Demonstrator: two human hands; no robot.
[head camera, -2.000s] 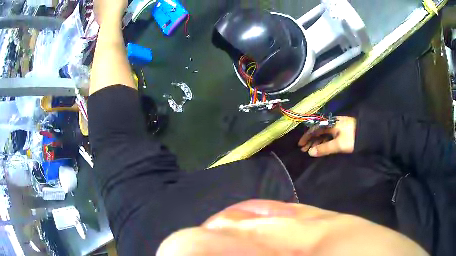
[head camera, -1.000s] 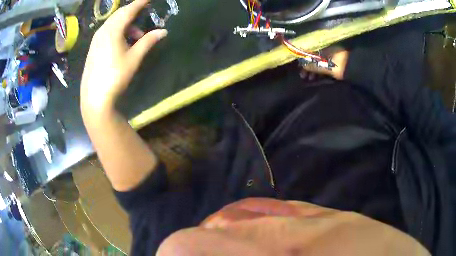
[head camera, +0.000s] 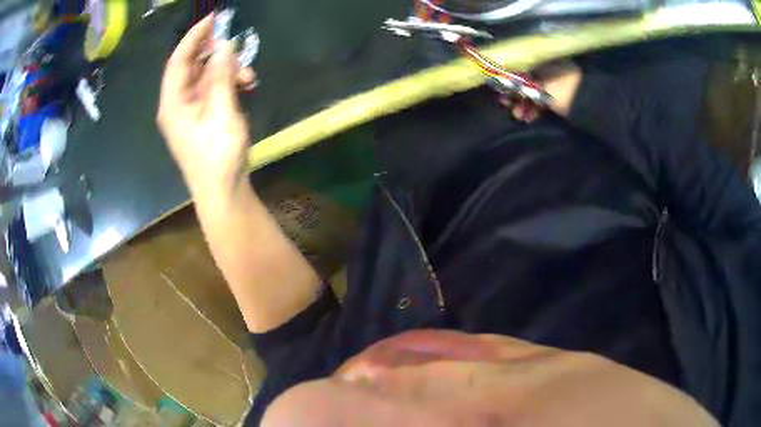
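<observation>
My left hand (head camera: 204, 113) is raised at the upper left, with the clear plastic lens ring (head camera: 247, 47) pinched in its fingertips above the bench. My right hand (head camera: 557, 88) is at the bench's front edge, partly hidden behind a small board (head camera: 529, 88) that it holds. Red, yellow and dark wires (head camera: 482, 62) run from this board up to a second board (head camera: 435, 30), seen edge-on over the bench. More red wires rise from the second board out of the picture.
The bench's worn yellow edge (head camera: 367, 110) crosses below the boards. A pale curved rim (head camera: 509, 10) is cut off at the top. A yellow tape roll (head camera: 107, 29) and blurred clutter lie at the left. Brown cardboard (head camera: 183, 308) is below the bench; my dark clothing fills the lower right.
My left hand came down from the top, reached the lens ring on the bench and now holds it. The view has tilted down, so the black housing is out of the picture.
</observation>
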